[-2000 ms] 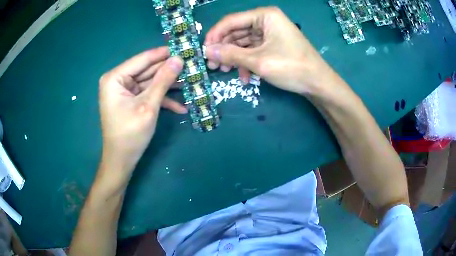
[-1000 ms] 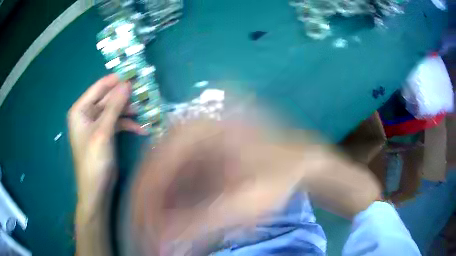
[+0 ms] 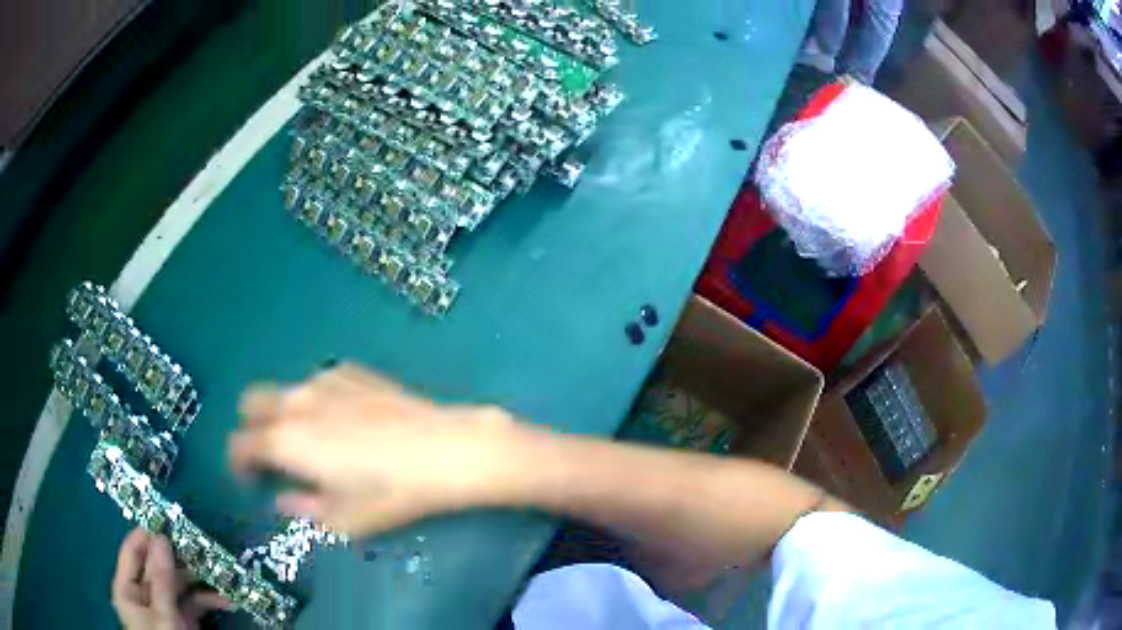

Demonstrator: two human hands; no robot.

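Observation:
A green circuit board strip [image 3: 191, 542] lies at the lower left, angled down to the right. My left hand [image 3: 150, 583] holds it by its lower left side, fingers on its edge; the hand is partly cut off by the bottom edge. A loose pile of small white parts [image 3: 290, 549] is just right of the strip. My right hand [image 3: 357, 449] is blurred, above and right of the pile, fingers pointing left; I cannot tell if it holds a part. Two more strips [image 3: 138, 363] lie beyond the held strip.
A large heap of overlapping circuit board strips [image 3: 418, 135] covers the far bench. Black bits [image 3: 642, 324] lie near the bench's right edge. Beyond are a red crate [image 3: 917, 234] with clear plastic wrap [image 3: 855, 172] and open cardboard boxes [image 3: 769, 382]. Another person's legs [image 3: 855, 31] show at the top.
The view has swung right, bringing the heap, crate and boxes into view. My right hand has moved from low over my lap to above the white pile. My left hand still holds the strip.

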